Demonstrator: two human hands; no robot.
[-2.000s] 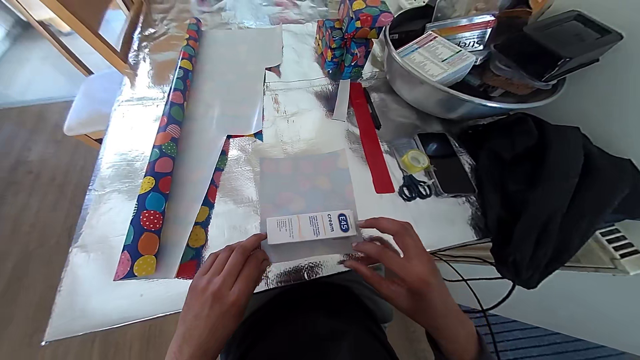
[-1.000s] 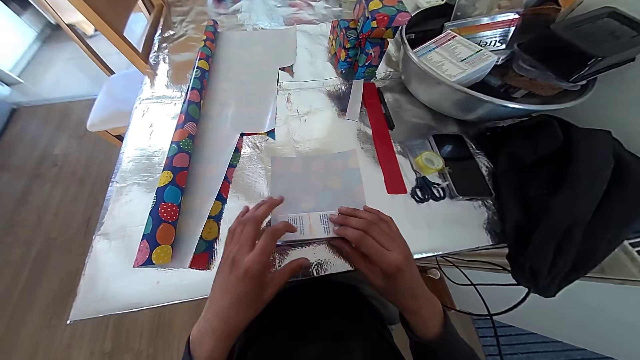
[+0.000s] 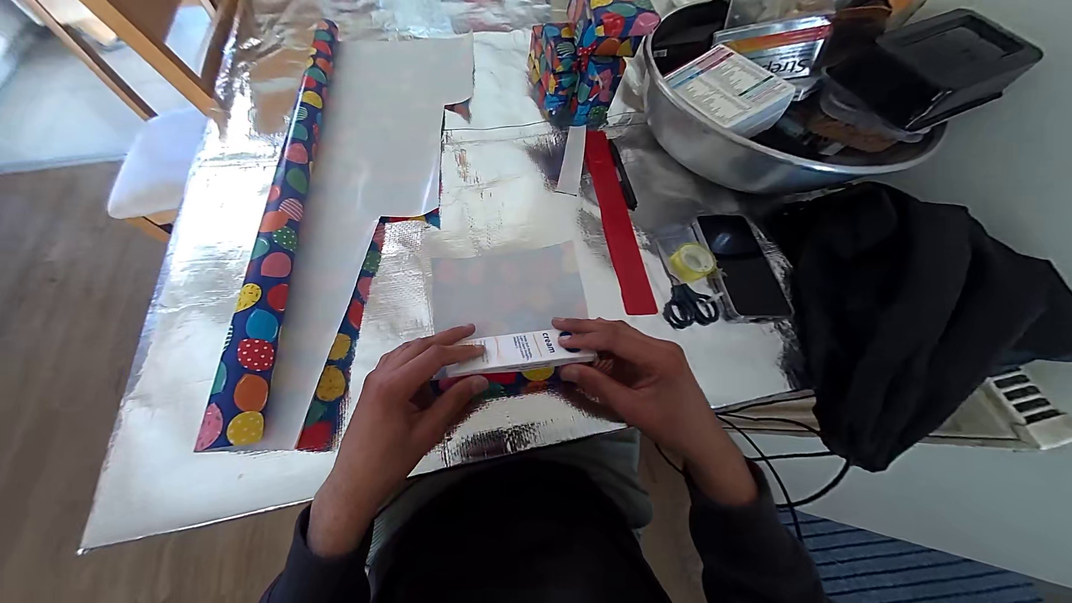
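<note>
A long white cream carton lies across the near part of a cut sheet of wrapping paper, whose pale inner side faces up. The sheet's near edge is folded up, showing its balloon pattern just below the carton. My left hand grips the carton's left end, with fingers on top and the thumb at the near side. My right hand holds the right end in the same way. Farther off lie a red ribbon strip, yellow tape and dark-handled scissors.
A partly unrolled balloon-patterned wrapping roll lies at left on the foil-covered table. Wrapped presents stand at the back. A filled metal bowl, a phone, a black cloth and cables are at right.
The near edge of the sheet, now patterned side out, shows beside the carton. Both hands have moved from spread or overlying positions to the carton's two ends.
</note>
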